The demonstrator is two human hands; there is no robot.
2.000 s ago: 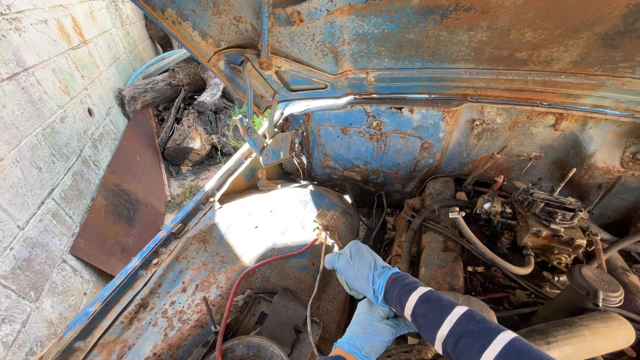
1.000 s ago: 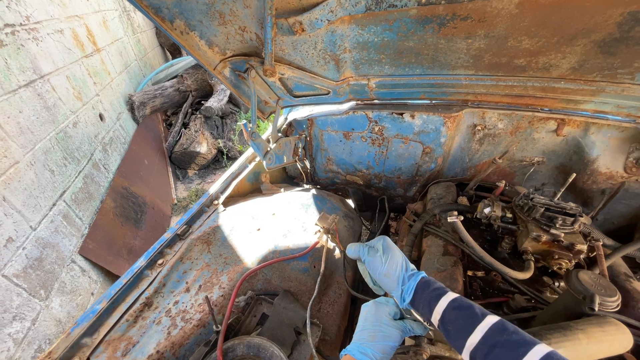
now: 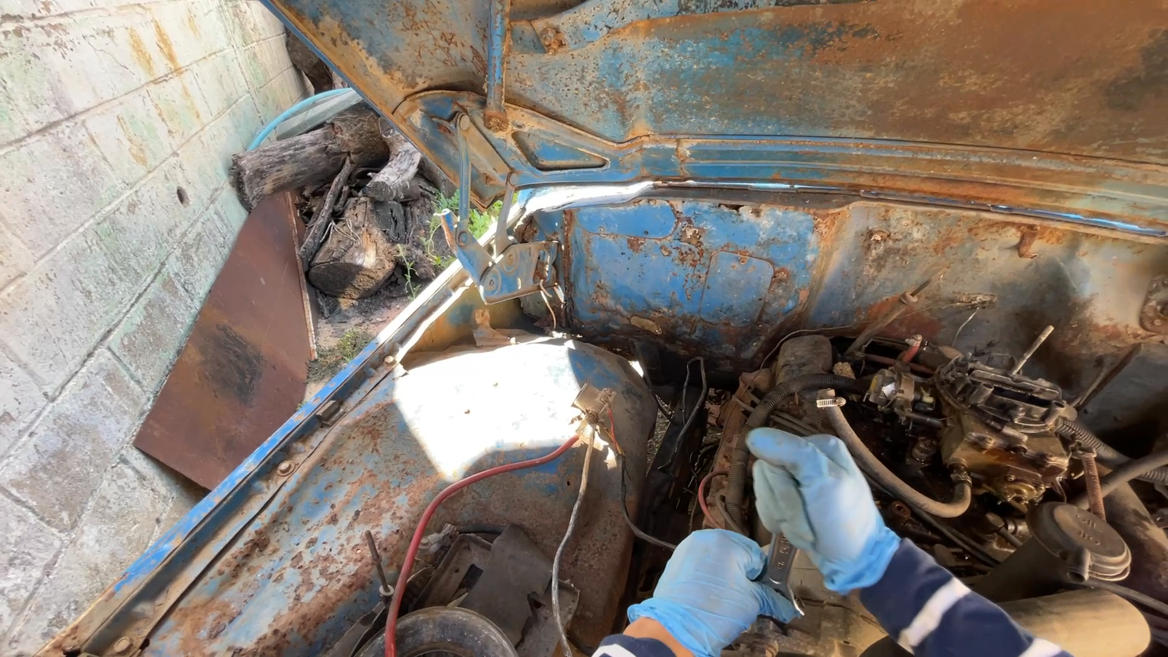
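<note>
Both hands wear light blue gloves and are close together over the engine bay of a rusty blue car. A metal wrench [image 3: 782, 564] shows between them, its lower end beside the fingers of my left hand [image 3: 707, 589]. My right hand [image 3: 817, 506] is above and to the right, closed around the wrench's upper part; its fingers hide that end. My left hand is curled near the wrench, but its grip is hidden. Left of the hands, a red cable [image 3: 456, 488] and thinner wires run from a small connector [image 3: 593, 401] on the rusty inner fender [image 3: 301, 538].
The raised hood [image 3: 821, 82] spans overhead, with its hinge [image 3: 516, 271] at left. A carburetor [image 3: 999, 420], hoses and a capped filler neck [image 3: 1079, 538] are on the right. Beyond the fender are a rusty metal sheet [image 3: 237, 356], logs [image 3: 351, 246] and a block wall [image 3: 100, 237].
My hands have moved away from the wires at the fender connector, toward the right over the engine. The wrench now shows plainly between them.
</note>
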